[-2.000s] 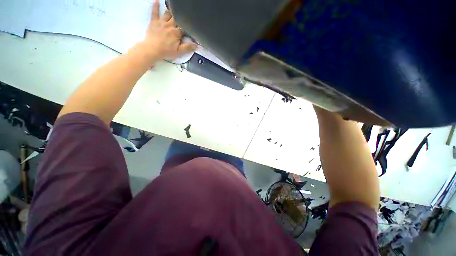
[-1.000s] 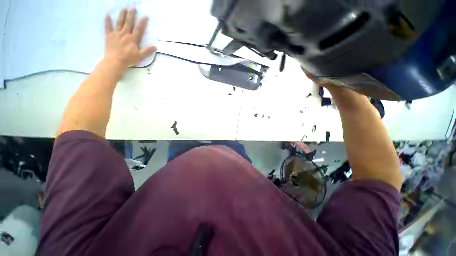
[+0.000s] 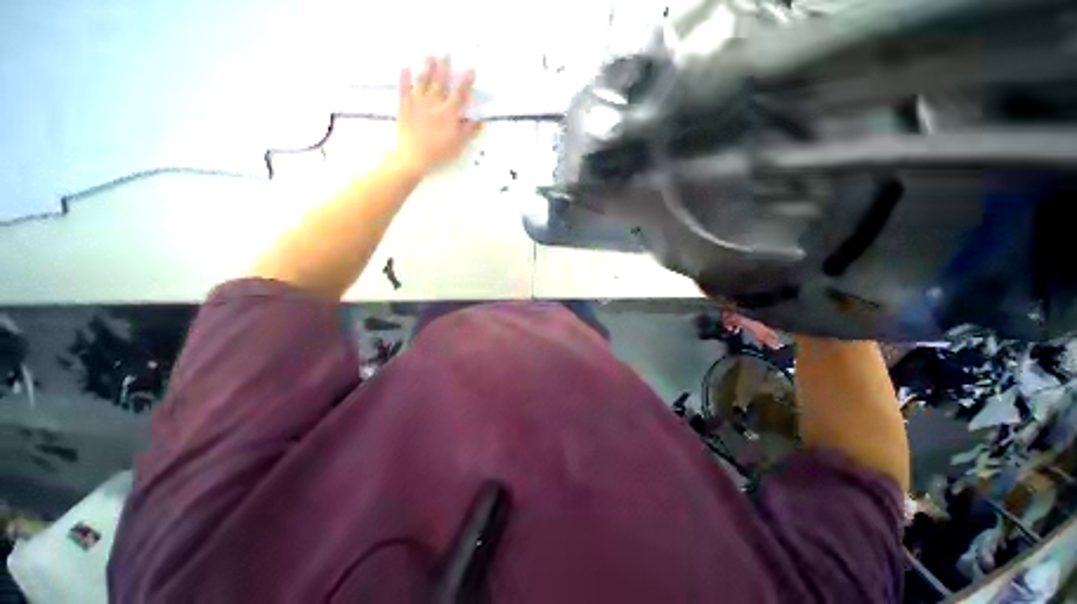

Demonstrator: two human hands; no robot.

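The cutting machine (image 3: pixel 815 201), a large grey-and-blue motor body, fills the upper right and is blurred. Its grey base plate (image 3: pixel 591 234) shows at its lower left, on the pale table. The blade is not visible. The white paper marker (image 3: pixel 224 71) covers the fabric lay, whose stepped cut edge shows as a dark line. My left hand (image 3: pixel 437 116) lies flat with fingers spread at the lay's front edge, left of the machine, holding nothing. My right hand is hidden behind the motor body; only the forearm shows below it.
The pale table (image 3: pixel 130 254) runs across the view, with small dark scraps, one (image 3: pixel 392 273) near its front edge. Below are a round fan (image 3: pixel 752 399), heaps of scraps (image 3: pixel 1004 413) on the floor at right, and a white container (image 3: pixel 73 540) at lower left.
My left hand has moved right along the lay's edge. The machine appears turned and lower in view, covering more of its base plate. My right hand is now fully hidden.
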